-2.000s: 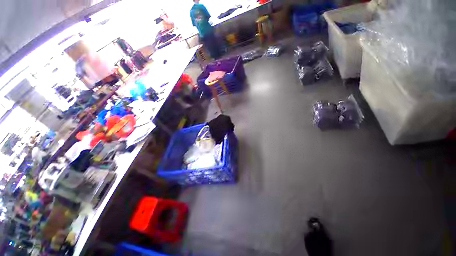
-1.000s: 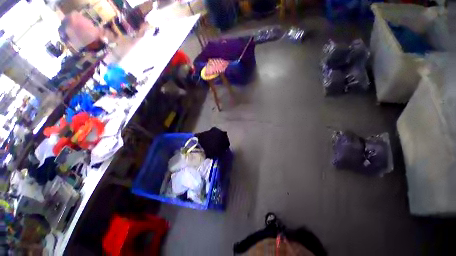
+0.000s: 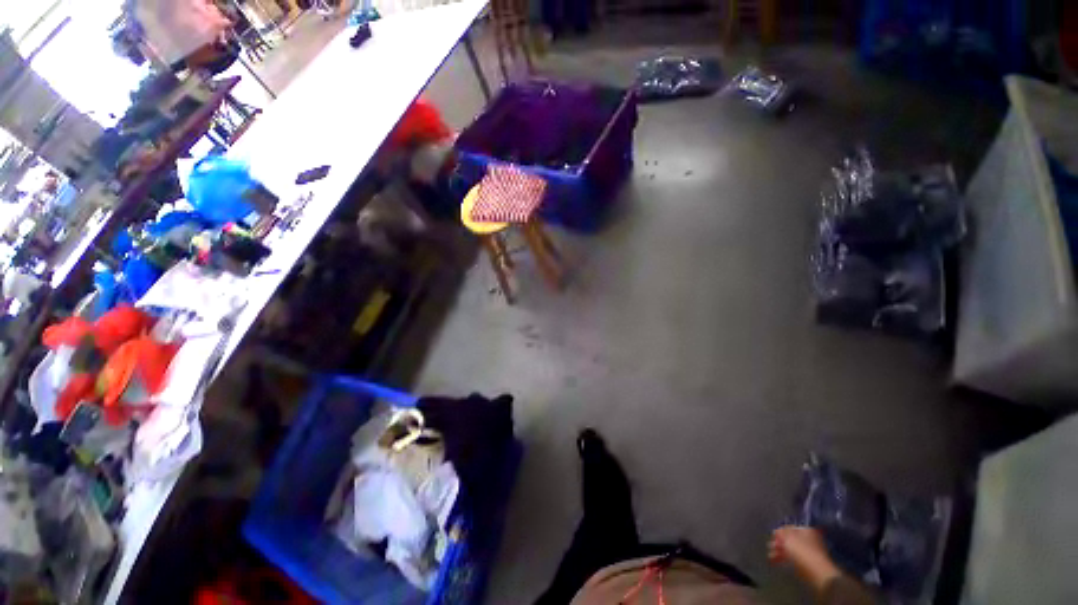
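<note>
My right hand [image 3: 804, 551] is small and blurred at the lower right, in front of a clear bag of dark garments [image 3: 881, 520] on the floor. I see nothing in it, but cannot tell how its fingers are set. My left hand is out of the picture. A blue crate [image 3: 290, 496] stands on the floor at the lower left with crumpled white cloth [image 3: 396, 508] in it. Black cloth [image 3: 473, 425] hangs over its corner. My dark-clothed leg and foot [image 3: 605, 485] show at the bottom.
A long white table [image 3: 343, 101] runs along the left, with orange-red bags [image 3: 124, 355], a blue bag [image 3: 219, 189] and a phone [image 3: 313, 174]. A checked-cushion stool [image 3: 511, 195] stands before a purple-lined crate [image 3: 550, 124]. More bagged garments [image 3: 887, 242] and pale bins [image 3: 1023, 260] are at right.
The view has moved forward along the aisle. The stool and purple-lined crate look nearer, and the blue crate and bagged garments are lower in view. My right hand has come into view.
</note>
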